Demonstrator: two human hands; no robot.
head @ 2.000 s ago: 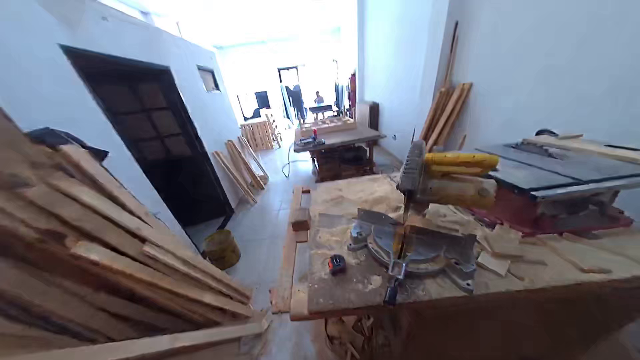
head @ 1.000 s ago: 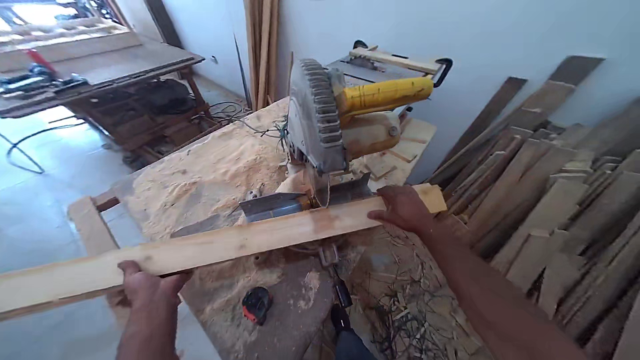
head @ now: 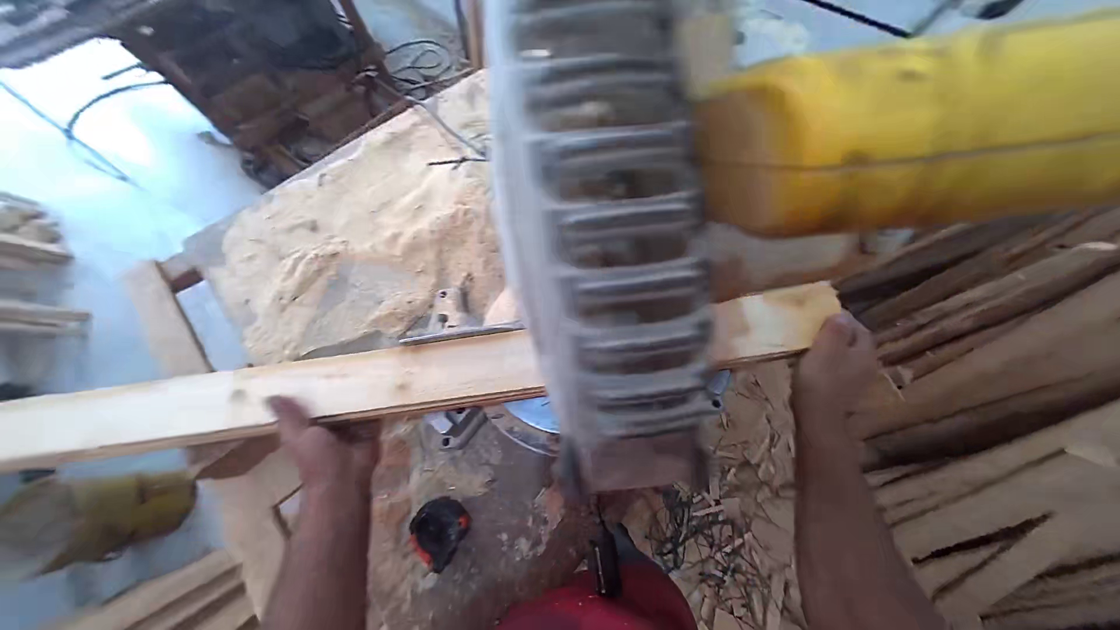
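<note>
A long pale wooden board (head: 385, 381) lies across the base of a miter saw, under its blade guard (head: 621, 245). My left hand (head: 315, 442) grips the board's near edge left of the saw, thumb on top and fingers hidden beneath. At the board's right end, my right hand (head: 836, 354) holds it, with some fingers hidden. The guard covers the middle of the board. To the guard's right extends the saw's yellow body (head: 919, 122). A black and red tape measure (head: 439, 532) rests on the bench in front of the saw.
Sawdust (head: 359, 227) covers the bench behind the board. Stacked rough boards (head: 1015, 376) lie at the right, with wood offcuts and shavings (head: 744, 490) beside the bench. A yellow bucket (head: 105, 521) stands on the floor at the lower left. Cables (head: 424, 66) lie at the back.
Two seconds ago no hands or held board were in view; one second ago both hands held the board at the saw, as now. The view has moved much closer over the saw.
</note>
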